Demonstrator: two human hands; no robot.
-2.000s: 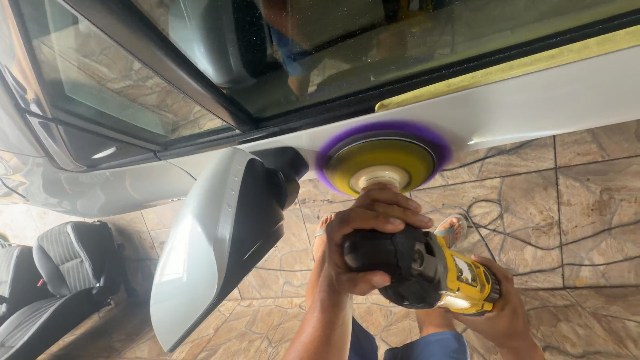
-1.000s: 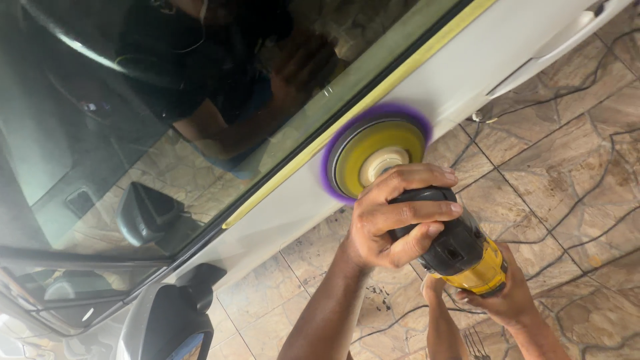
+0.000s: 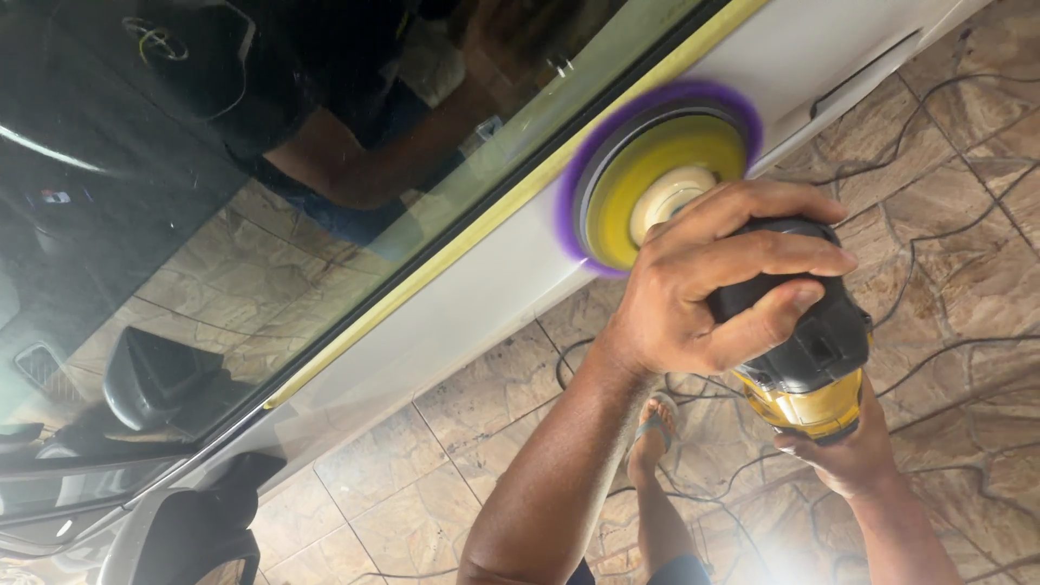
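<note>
My left hand point(image 3: 731, 276) grips the black head of a yellow and black rotary polisher point(image 3: 804, 349) from above. My right hand point(image 3: 845, 455) holds the tool's yellow rear body, its fingers partly hidden behind it. The polishing pad point(image 3: 666, 179), yellow-backed with a blurred purple rim, lies against the light-coloured car door point(image 3: 487, 284) just below the window. Yellow masking tape point(image 3: 455, 244) runs along the window's lower edge, and the pad's rim is close beside it. The door panel shines near the pad's lower edge.
The side mirror point(image 3: 179, 528) juts out at lower left. A door handle point(image 3: 865, 73) is at upper right. The window glass point(image 3: 244, 203) reflects a person and the mirror. Black cables point(image 3: 914, 244) wind over the tiled floor point(image 3: 487, 382), near my sandalled foot point(image 3: 654, 422).
The polisher, in both hands, has moved along the door away from the side mirror, toward the handle. The view has shifted and turned with it. Both hands keep their hold.
</note>
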